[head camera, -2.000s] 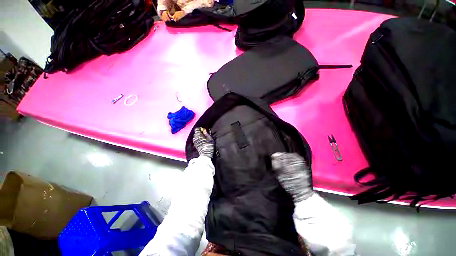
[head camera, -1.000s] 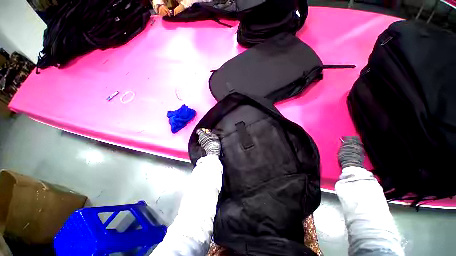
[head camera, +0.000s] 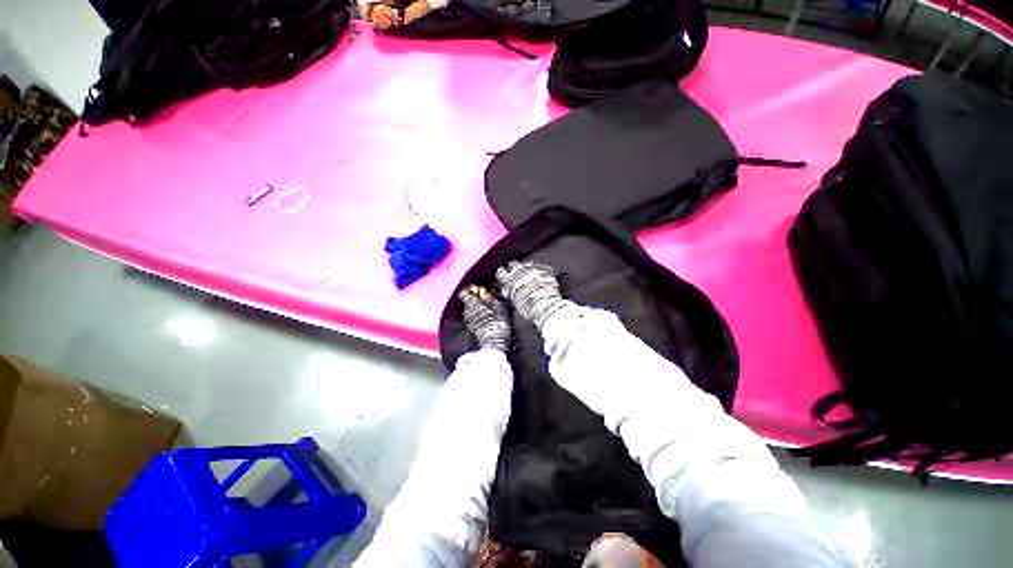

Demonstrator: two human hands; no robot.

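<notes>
An open black backpack (head camera: 594,444) lies from the pink table's near edge down against my body, its inside facing up. My left hand (head camera: 487,317), in a grey striped glove, grips its upper left rim. My right hand (head camera: 531,291), gloved alike, is just right of it, over the backpack's upper inside. The right fingers are small and partly hidden; I cannot tell whether they hold anything. The metal snips seen earlier do not show on the table.
A flat black backpack (head camera: 617,161) lies just beyond. Large black piles stand right (head camera: 911,266) and far left (head camera: 222,50). A blue cloth (head camera: 418,256), pale ring (head camera: 293,201) and small tool (head camera: 259,195) lie left. Another person's hands (head camera: 398,13) show far off. Blue stool (head camera: 222,513) and cardboard box (head camera: 78,444) stand on the floor.
My right hand went from the backpack to the snips' spot by the right pile, then back left beside my left hand. The snips are gone from that spot. My left hand stays at the rim.
</notes>
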